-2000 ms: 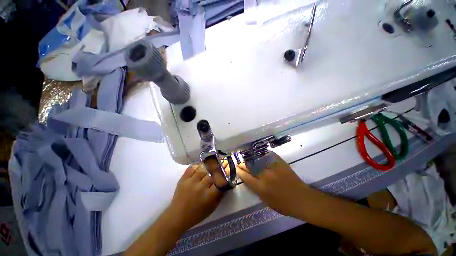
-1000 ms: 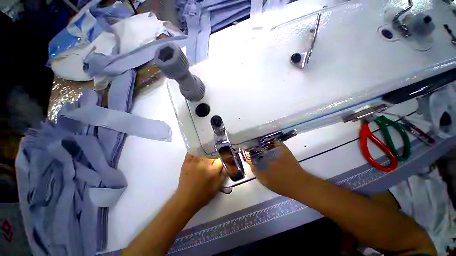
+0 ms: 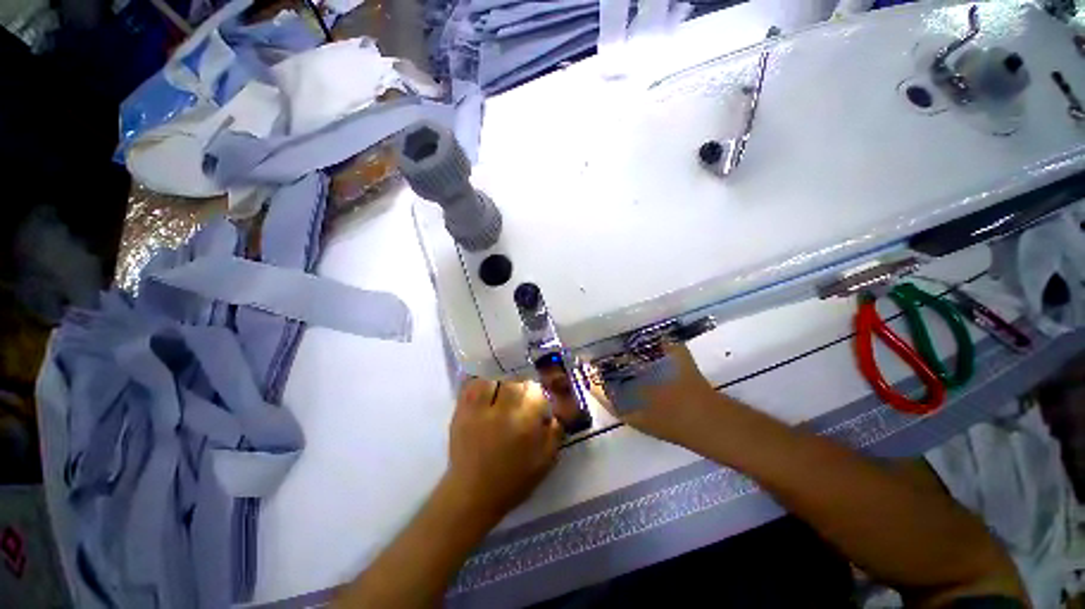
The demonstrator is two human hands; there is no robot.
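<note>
The white sewing machine head (image 3: 666,202) spans the view, with a lit needle area behind its shiny metal guard (image 3: 559,378). My left hand (image 3: 502,438) is at the left of the guard, fingers bent together by the light. My right hand (image 3: 654,390) is just right of the needle area, with a blue-grey fabric piece (image 3: 637,387) under and between its fingers. The needle and the left fingertips are largely hidden by the guard and the glare, so I cannot tell what the left fingers hold.
A tangled heap of blue-grey strips (image 3: 155,440) lies left of the machine. White and blue scraps (image 3: 321,89) lie upper left. Red and green scissors (image 3: 898,357) lie on the table at right. A ruler scale (image 3: 619,514) runs along the front edge. White pieces (image 3: 1005,494) are lower right.
My left hand has moved slightly right, closer to the guard, since a second ago. My right hand stays near the needle area. The camera view has shifted, so the machine appears further right than at first.
</note>
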